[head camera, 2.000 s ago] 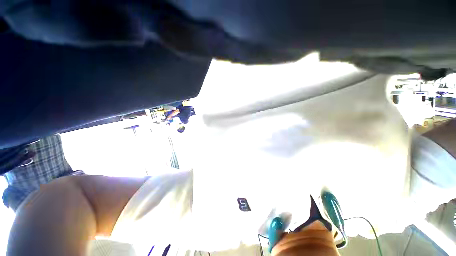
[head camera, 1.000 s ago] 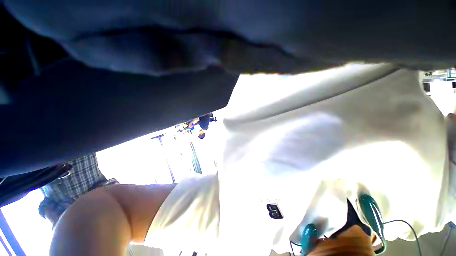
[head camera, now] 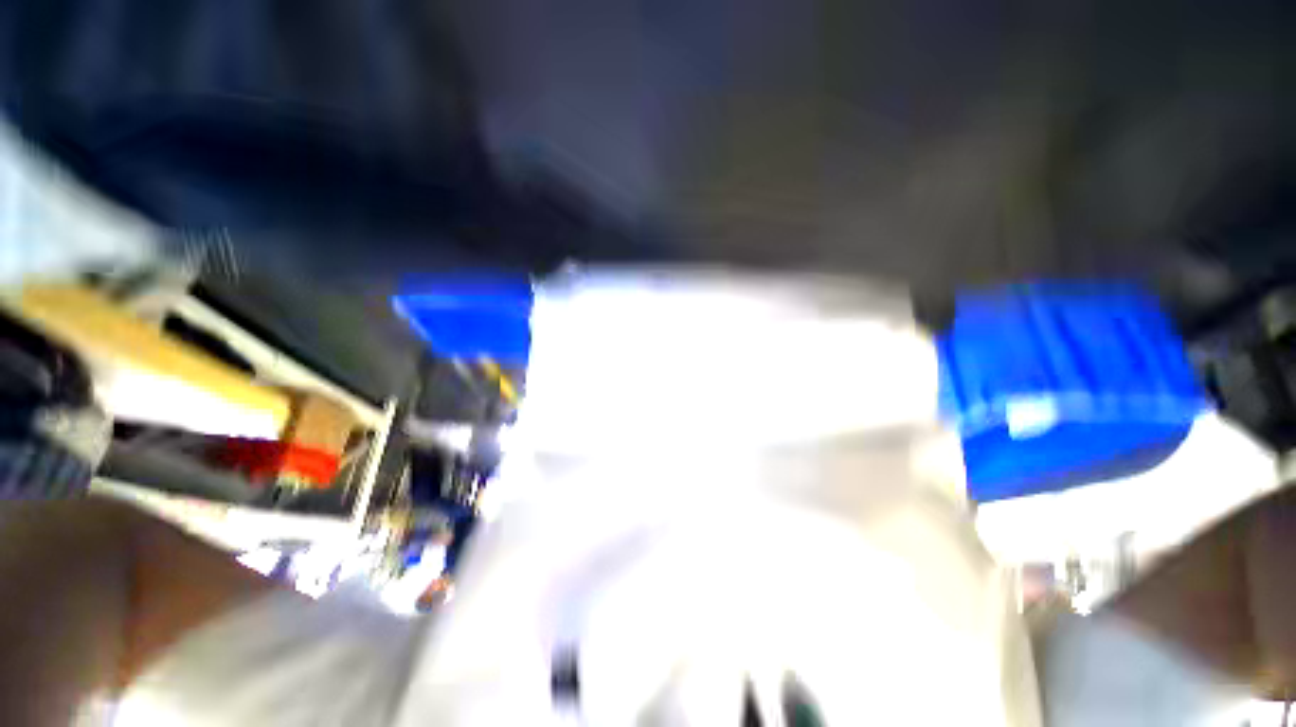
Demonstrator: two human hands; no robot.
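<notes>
The frame is strongly blurred and overexposed. A dark, out-of-focus surface (head camera: 711, 128) fills the top and lies nearest the camera; I cannot tell what it is. Below it, a person's white shirt (head camera: 725, 369) fills the middle and appears upside down, with small dark marks near the bottom. Parts of bare arms show at the lower left (head camera: 85, 597) and lower right (head camera: 1237, 582), cut off by the edges. Neither my left hand nor my right hand can be seen, and no held object shows.
A blue bin-like object (head camera: 1066, 369) stands right of the shirt on a white surface. Another blue piece (head camera: 476, 320) shows left of it. Farther left are a pale frame or shelf, a yellow-tan strip (head camera: 157, 355) and a red item (head camera: 277, 457), all blurred.
The view has swung. The shirt is now more central, blue objects have appeared on both sides, and the green items near its collar have moved down mostly out of view.
</notes>
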